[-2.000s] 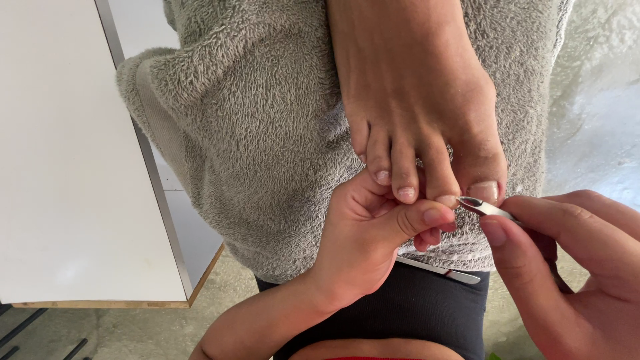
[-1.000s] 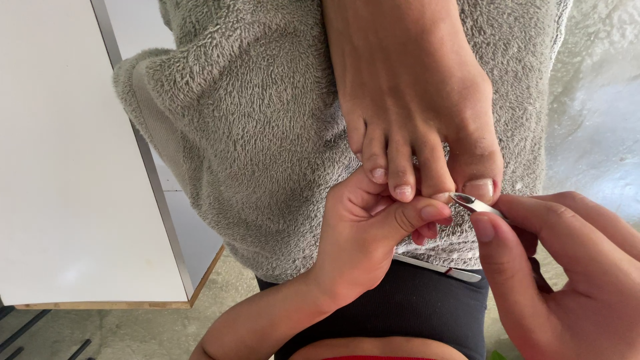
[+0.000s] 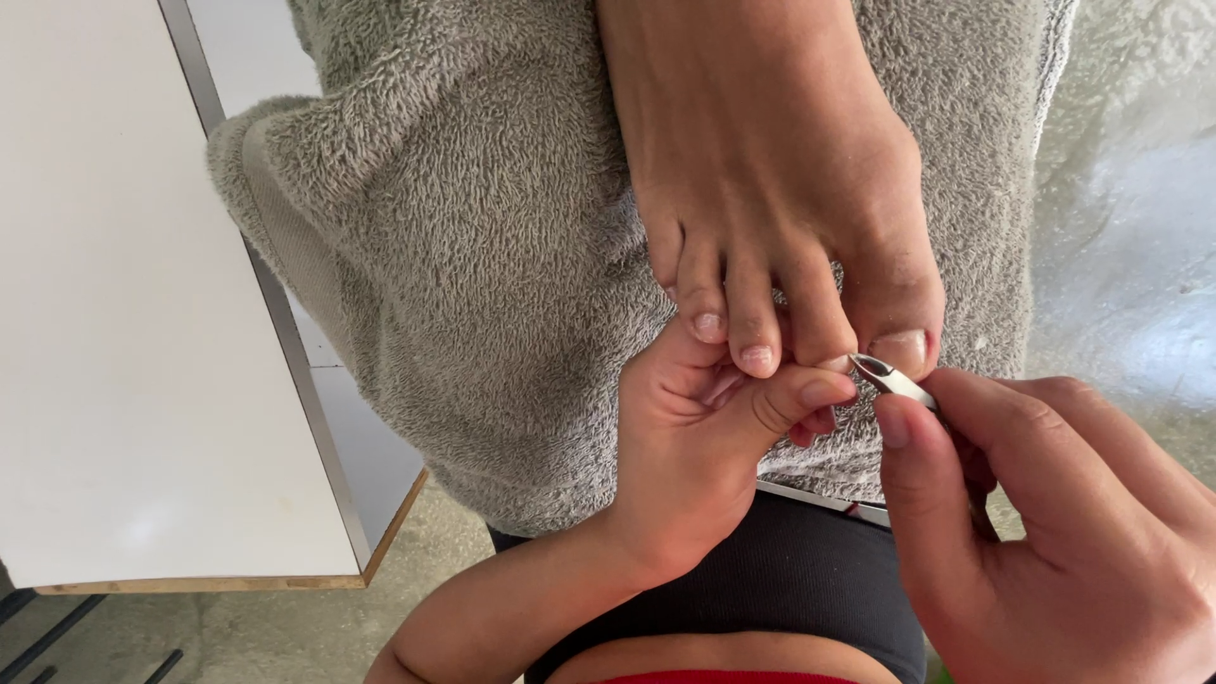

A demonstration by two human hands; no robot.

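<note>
Another person's bare foot (image 3: 769,152) rests on a grey terry towel (image 3: 494,247), toes pointing down the view. My left hand (image 3: 712,437) grips the second toe (image 3: 822,323), thumb near its tip and fingers curled beneath. In my right hand (image 3: 1035,494) is a pair of metal cuticle nippers (image 3: 898,382), held between thumb and index finger. Their pointed jaws touch or nearly touch the second toe's nail at the side toward the big toe (image 3: 898,323). The nippers' handles are mostly hidden in my palm.
A white panel or tabletop (image 3: 161,313) with a metal strip and wooden edge stands at the left. A slim metal tool (image 3: 826,499) lies at the towel's lower edge, over my dark clothing (image 3: 788,570). Dark bars (image 3: 47,636) show at the lower left above the concrete floor (image 3: 285,636).
The nippers stay by the second toe's nail, with only a slight shift in their angle. My left hand keeps its hold on the toe.
</note>
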